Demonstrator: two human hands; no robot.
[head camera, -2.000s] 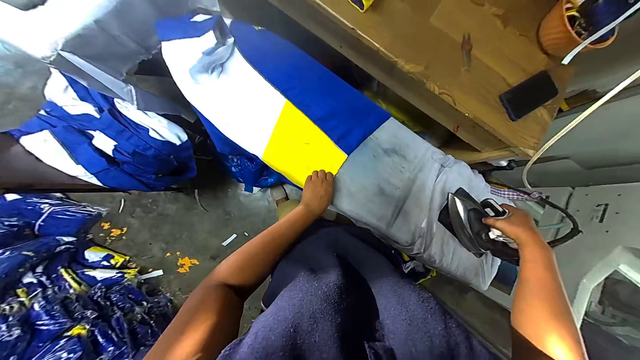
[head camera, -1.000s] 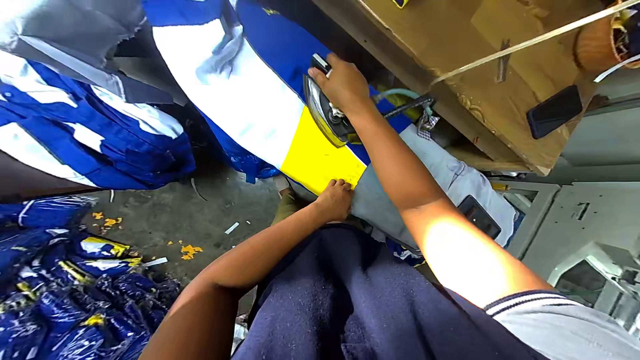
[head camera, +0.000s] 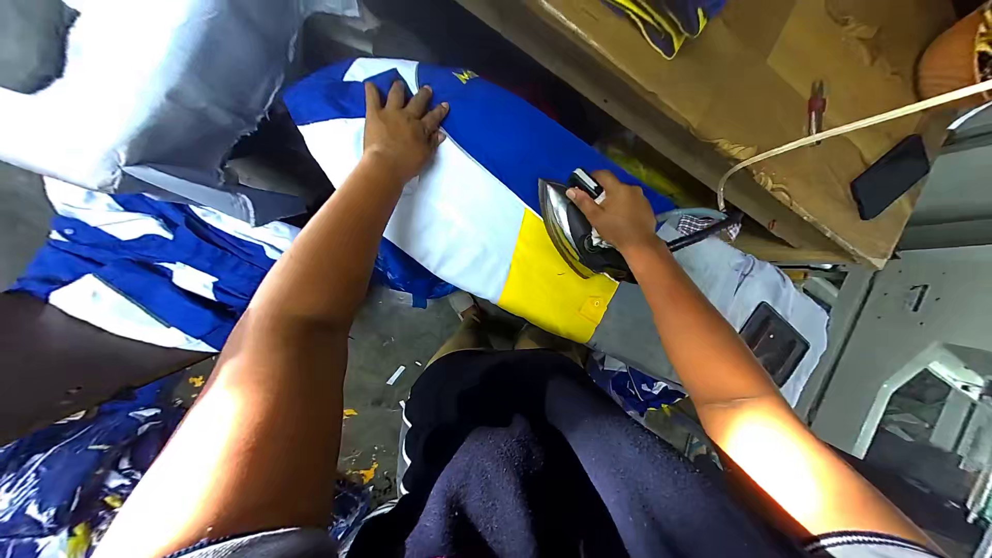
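Note:
A blue, white and yellow garment (head camera: 465, 209) lies spread over a padded ironing board (head camera: 635, 333) with a grey cover. My left hand (head camera: 403, 128) rests flat on the garment's upper left part, fingers apart, over blue and white cloth. An electric iron (head camera: 570, 229) is gripped by its handle in my right hand (head camera: 616, 209). Its soleplate faces down over the yellow panel and the blue part beside it; whether it touches the cloth cannot be told. A dark cord runs from the iron's rear toward the board's right end.
A brown-covered table (head camera: 775, 147) stands beyond the board, with a phone (head camera: 890, 177), a pale cable (head camera: 845, 128) and a clay pot (head camera: 949, 62). A dark iron rest (head camera: 773, 342) sits at the board's right end. Garments (head camera: 147, 256) pile at left; plastic-wrapped ones (head camera: 62, 480) lie lower left.
My left hand has left the yellow panel's lower edge for the garment's upper left. Two seconds ago the iron was at the board's right end; my right hand has brought it left onto the garment.

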